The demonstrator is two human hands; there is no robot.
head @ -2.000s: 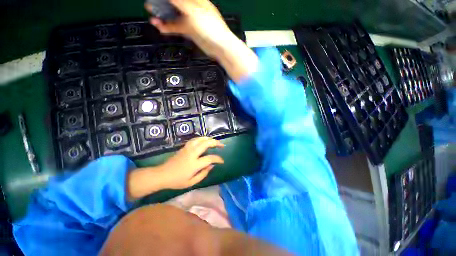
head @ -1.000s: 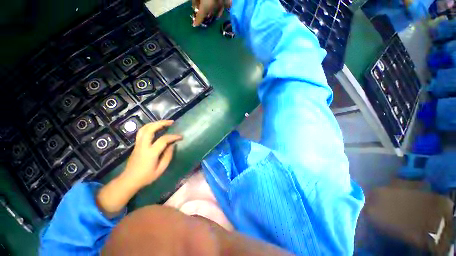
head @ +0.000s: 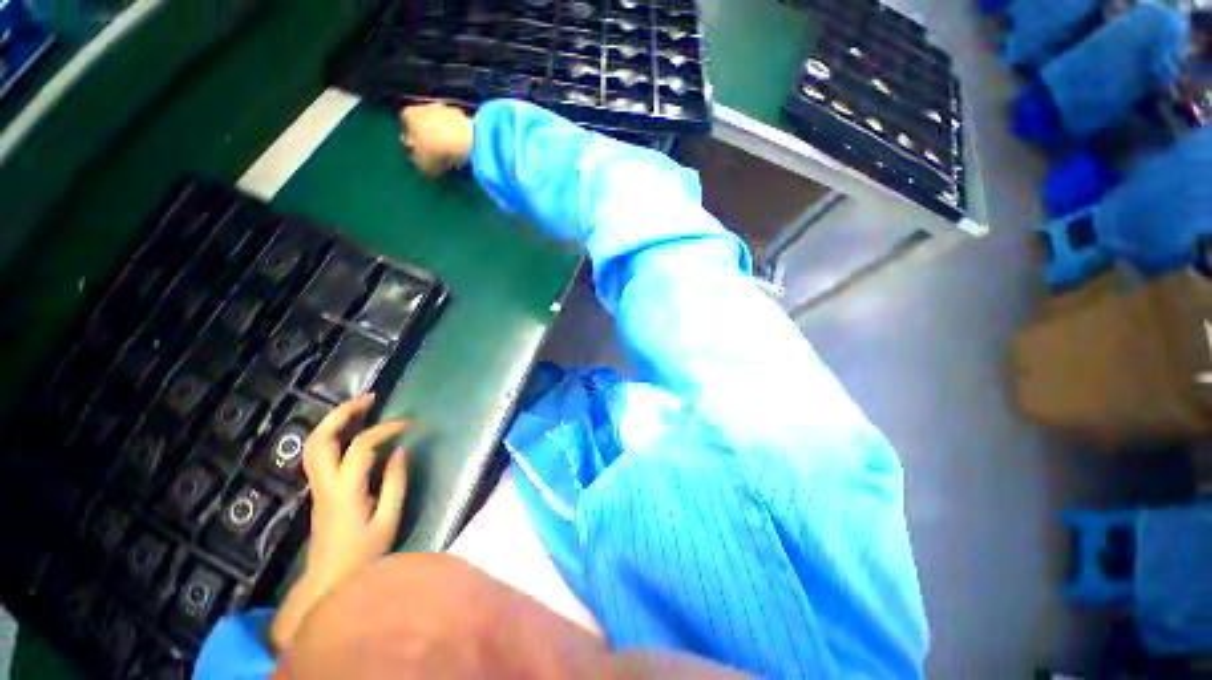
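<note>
A large black blister tray (head: 348, 365) lies at the left on the green bench. Most visible pockets hold black device units (head: 242, 509) with ringed centres; three pockets at its right corner look empty. My left hand (head: 352, 485) is at the tray's near edge, fingers spread, with nothing visible in it. My right hand (head: 436, 137) is on the far side of the green mat, beside the stacked black trays (head: 685, 100). Its fingers are curled, and whether they hold anything is hidden.
The bench's near edge (head: 495, 445) runs diagonally in front of me. A side bench (head: 778, 137) carries more black trays (head: 884, 106). A brown box (head: 1110, 359) and blue stools (head: 1163, 558) stand at the right. Blue-clothed people show at the upper right.
The view has turned right, so the unit-filled tray sits lower left and the stacked trays show at the top. My right hand has moved toward those stacks. My left hand stays by the tray edge.
</note>
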